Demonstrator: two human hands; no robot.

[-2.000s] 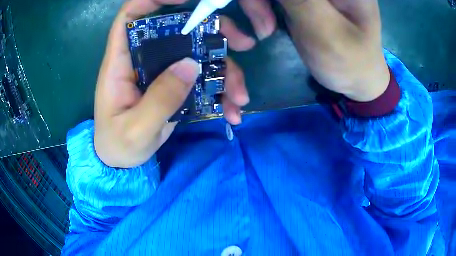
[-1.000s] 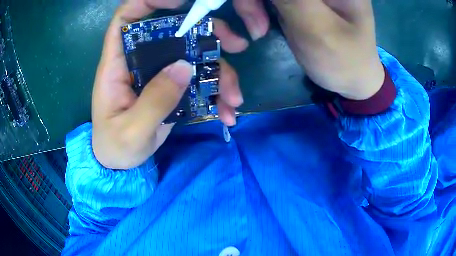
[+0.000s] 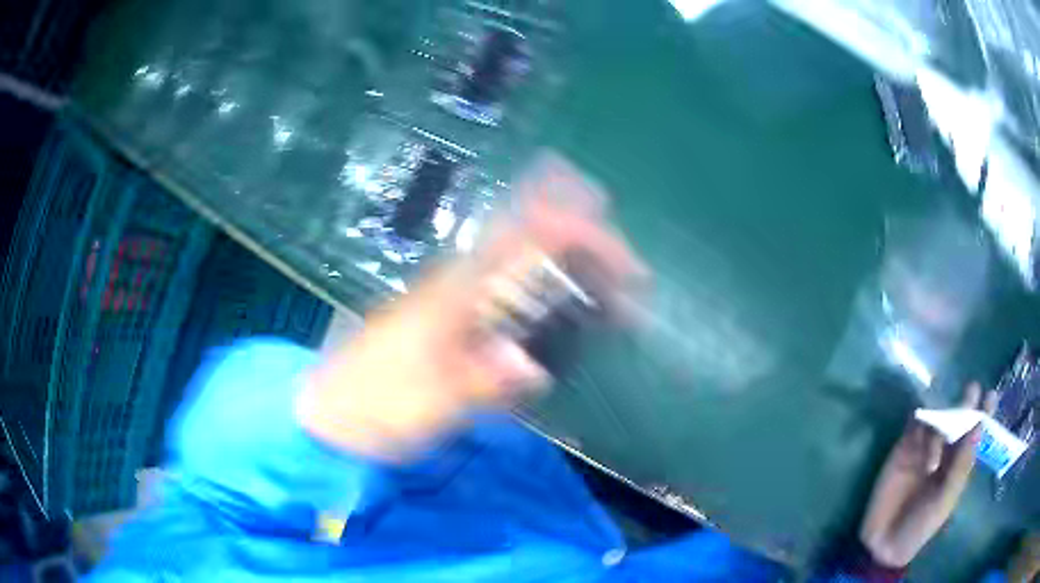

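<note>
The head view is strongly blurred. My left hand point(image 3: 456, 330) is near the middle and holds a circuit board point(image 3: 555, 308), its dark part and silver connectors smeared by motion. My right hand point(image 3: 921, 484) is at the lower right, holding the adhesive tube point(image 3: 997, 445), white with blue print, by the fingers. The tube's white nozzle point(image 3: 949, 423) points left. The two hands are far apart, and the nozzle does not touch the board.
Boards point(image 3: 420, 196) lie on clear plastic point(image 3: 285, 131) at the upper left of the green bench point(image 3: 730, 171). A glossy clear sheet point(image 3: 912, 296) is at right. White papers point(image 3: 1008, 205) lie at the upper right. A teal crate point(image 3: 126, 308) stands below the bench edge.
The view has swung. The nozzle has left the board. My right hand with the tube is now far to the right, and my left hand has moved with the board toward the boards on plastic.
</note>
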